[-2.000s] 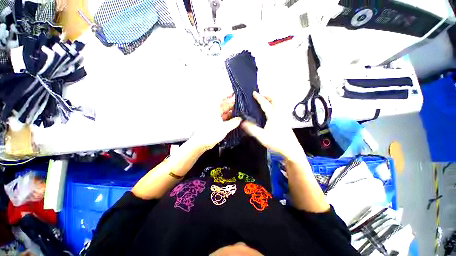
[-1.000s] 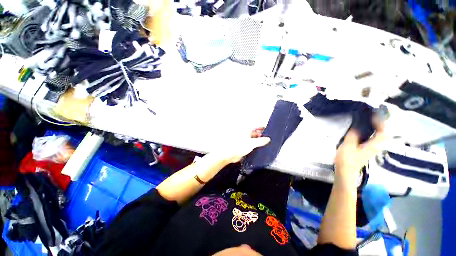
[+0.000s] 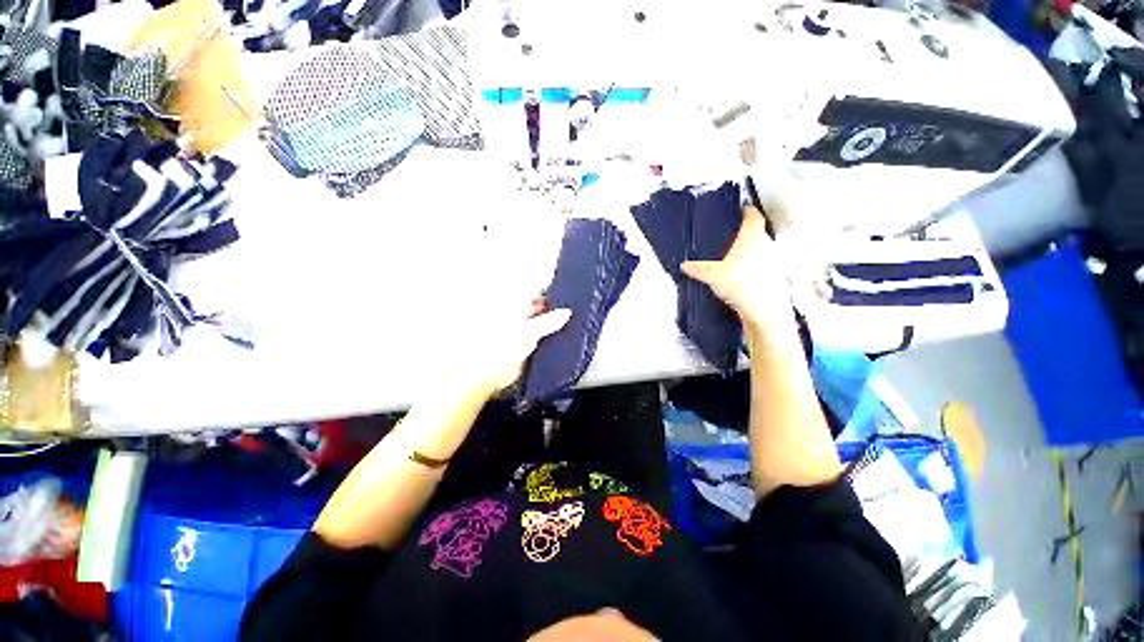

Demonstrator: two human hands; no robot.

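My left hand grips a fanned stack of dark cut pieces at its lower left side, over the table's front edge. My right hand holds a second dark stack, also fanned, just right of the first, with a gap between them. The fingers of my right hand are partly hidden behind the stack. The needle area of the white sewing machine is above both stacks.
Checked pieces with a light blue piece lie at upper left. A tied black-and-white bundle is at left. A striped dark piece lies at right. Blue crates stand below the table.
The dark cut pieces were in one stack between both hands and are now in two stacks, one per hand. My right hand has come back left from the right side. The camera view has shifted.
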